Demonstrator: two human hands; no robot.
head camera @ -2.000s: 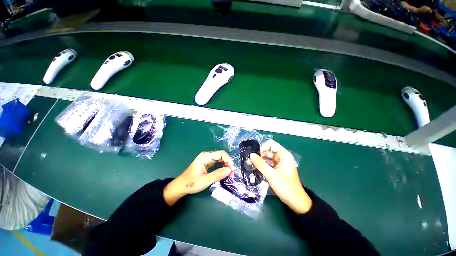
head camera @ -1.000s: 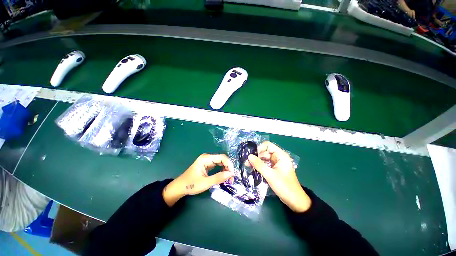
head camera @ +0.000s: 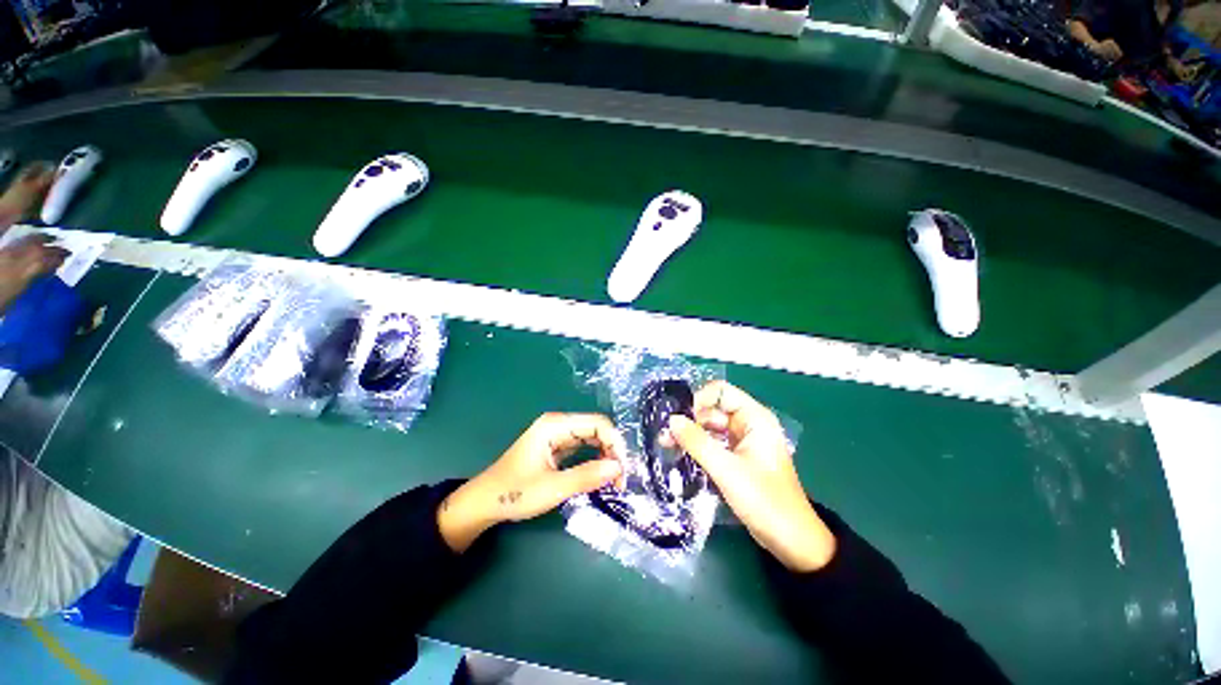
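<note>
My right hand [head camera: 750,463] holds a glossy black face panel [head camera: 666,431] upright between thumb and fingers, above clear plastic bags. My left hand [head camera: 549,468] is just left of the panel, thumb and forefinger tips pinched together. Whether a thin film is between them is too small to tell. Below the hands lies a clear plastic bag [head camera: 674,551] with a dark panel showing through. Another crinkled clear bag [head camera: 619,364] lies behind the panel, partly covered by it and my right hand.
A stock of bagged panels [head camera: 277,341] lies at left. Beyond the white rail [head camera: 790,351], the green belt carries several white handheld devices [head camera: 655,246]; the rightmost device [head camera: 952,274] has a black panel. Another person's hands [head camera: 24,265] are at far left by a blue bin [head camera: 38,325].
The white devices on the belt have moved right; the rightmost one has left view and another has come in at left. Another person's hands have appeared at far left. My hands have hardly moved.
</note>
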